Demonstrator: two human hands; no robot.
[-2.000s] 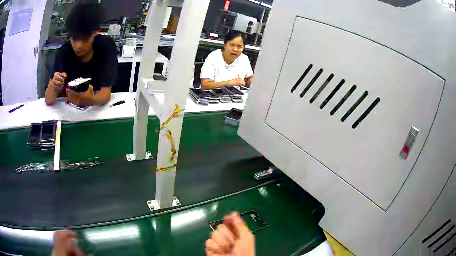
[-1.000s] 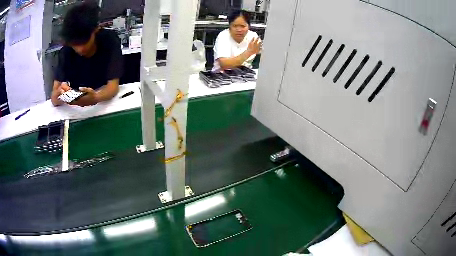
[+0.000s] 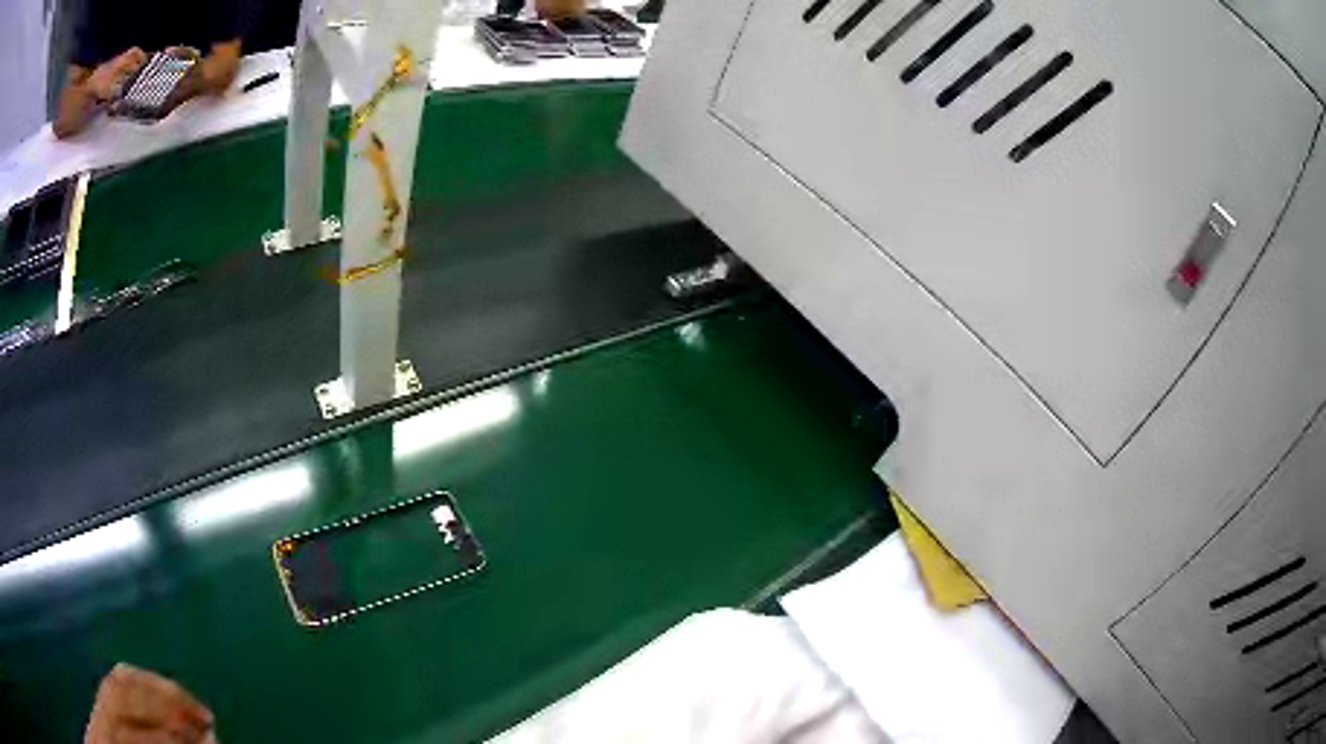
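A phone middle frame lies flat on the green conveyor belt, left of centre. Green shows through its large opening. It has a bright rim, orange-gold edging at its left end and a pale patch at its right end. My left hand is at the bottom left, below and left of the frame and apart from it. It is blurred and cut off by the picture's edge, so its fingers and anything in them cannot be made out. My right hand is not in view.
A grey vented machine fills the right. A white post stands beyond the belt. White sheet or cloth lies bottom centre. A person's hands hold a phone part at top left. Stacked phone parts lie on the far bench.
The view has tilted down and turned right. The frame shows further left and higher. My left hand has come into the bottom left since the previous frame; my right hand, seen earliest, is gone.
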